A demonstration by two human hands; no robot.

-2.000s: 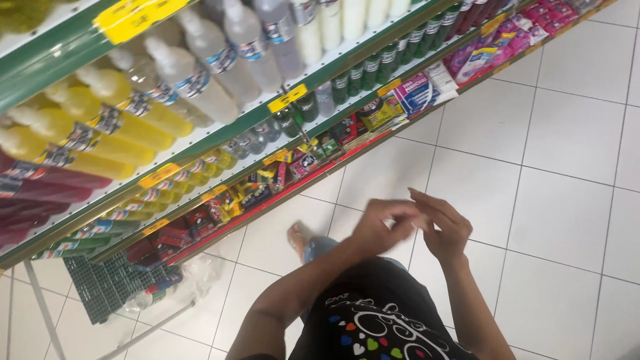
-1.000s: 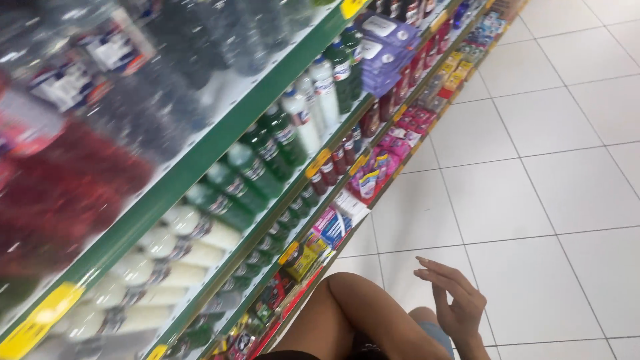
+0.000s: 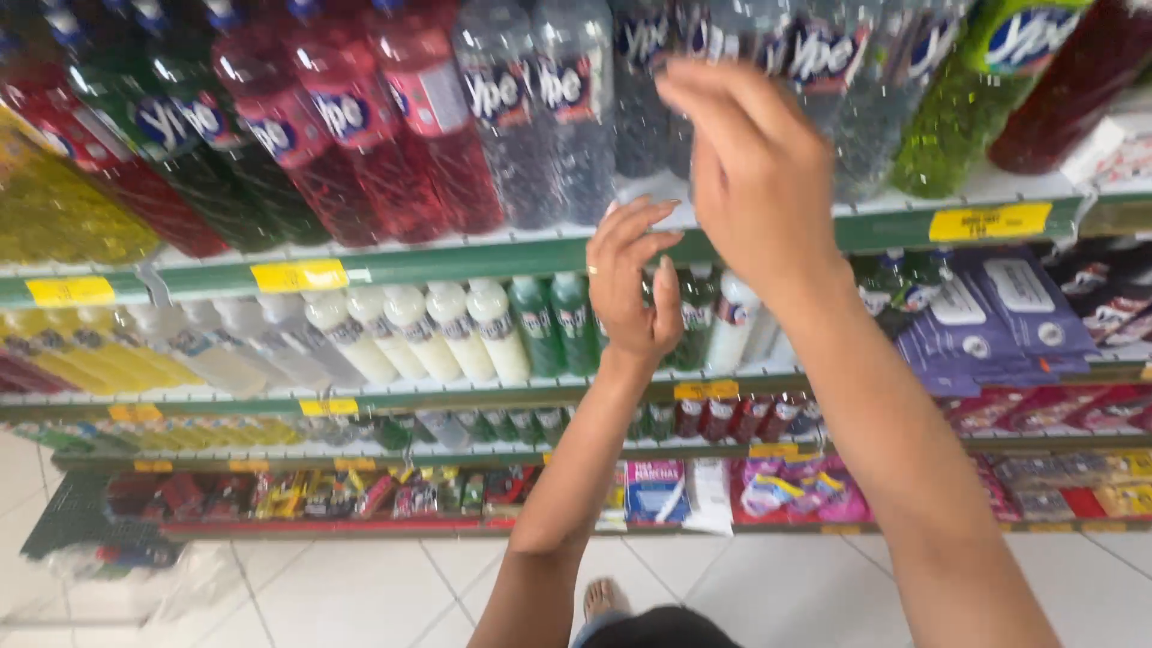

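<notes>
My left hand [image 3: 634, 274] is raised before the edge of the upper shelf, fingers apart and curled a little, a ring on one finger, nothing held. Higher and to the right, my right hand [image 3: 765, 171] reaches up in front of clear Ypê bottles [image 3: 576, 108], its fingers extended and empty; whether it touches a bottle cannot be told. Pink Ypê bottles [image 3: 346, 126] stand left of these, and a yellow-green bottle [image 3: 976, 99] is to the right. Behind my left hand, on the shelf below, are green bottles [image 3: 549, 324] and white bottles [image 3: 441, 328].
Green shelf edges [image 3: 504, 261] with yellow price tags [image 3: 299, 275] run across the view. Purple packs [image 3: 990, 310] hang over the second shelf at right. Small packets [image 3: 324, 493] lie on the bottom shelf. A dark green crate [image 3: 76, 508] stands at lower left on the tiled floor [image 3: 360, 585].
The view has swung to face the shelves. Both hands are now raised before them; one second ago only one hand showed, low over the floor. Two seconds ago the hands were close together.
</notes>
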